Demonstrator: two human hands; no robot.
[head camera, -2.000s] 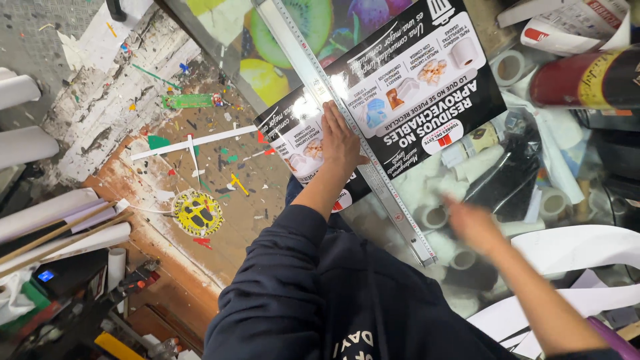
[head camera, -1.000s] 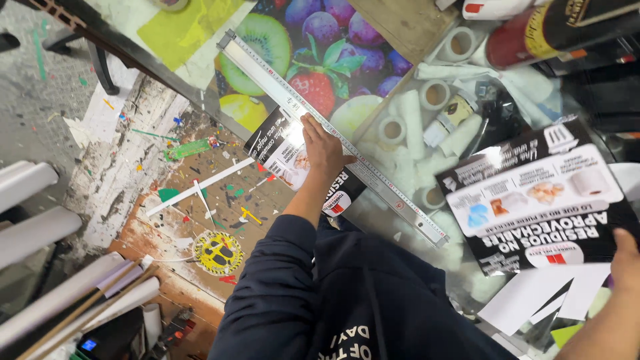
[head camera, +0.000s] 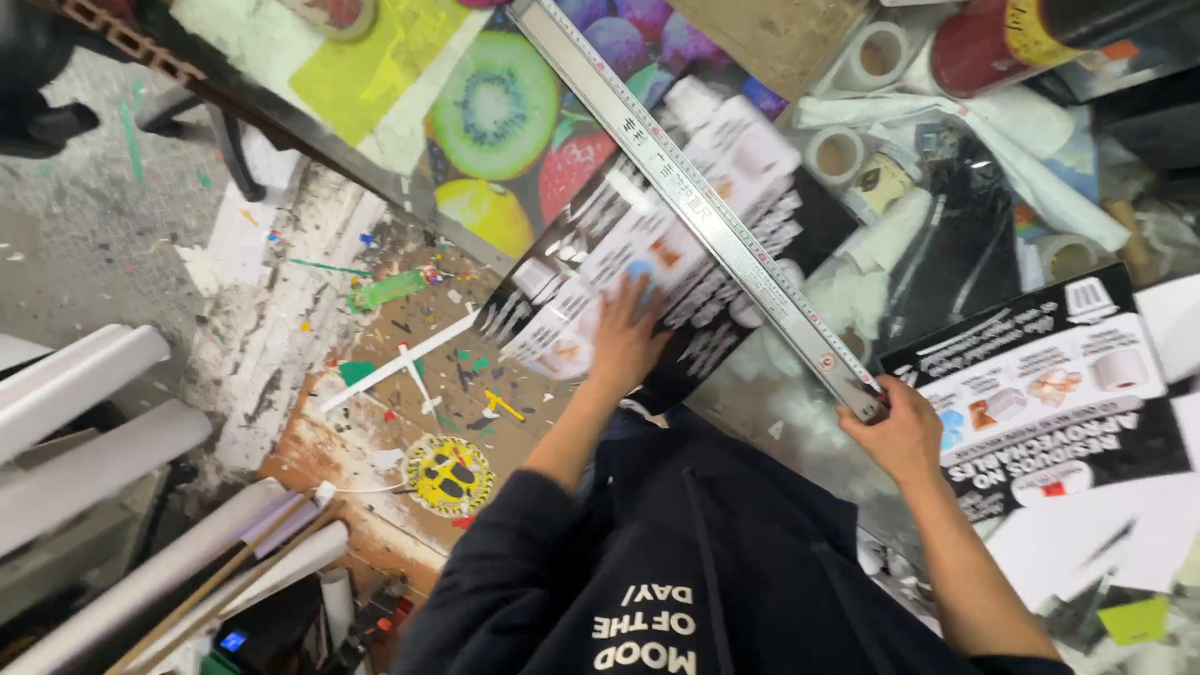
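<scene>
A long metal ruler lies diagonally over a glossy black-and-white printed sheet with small pictures and writing. My left hand rests on the sheet with fingers apart, below and left of the ruler. At the ruler's lower right end, my right hand grips it between thumb and fingers. Right of that hand lies a separate printed sheet of the same design. A fruit print with a kiwi shows beneath the ruler's upper part.
Paper rolls and a dark red roll lie at upper right. White rolls fill the left side. On the brown surface are scraps, a green cutter-like tool and a round yellow-and-black piece. White paper lies at lower right.
My right hand has let go of the separate sheet, which now lies at the right, and has taken hold of the ruler's end. My left hand has moved off the ruler onto the print.
</scene>
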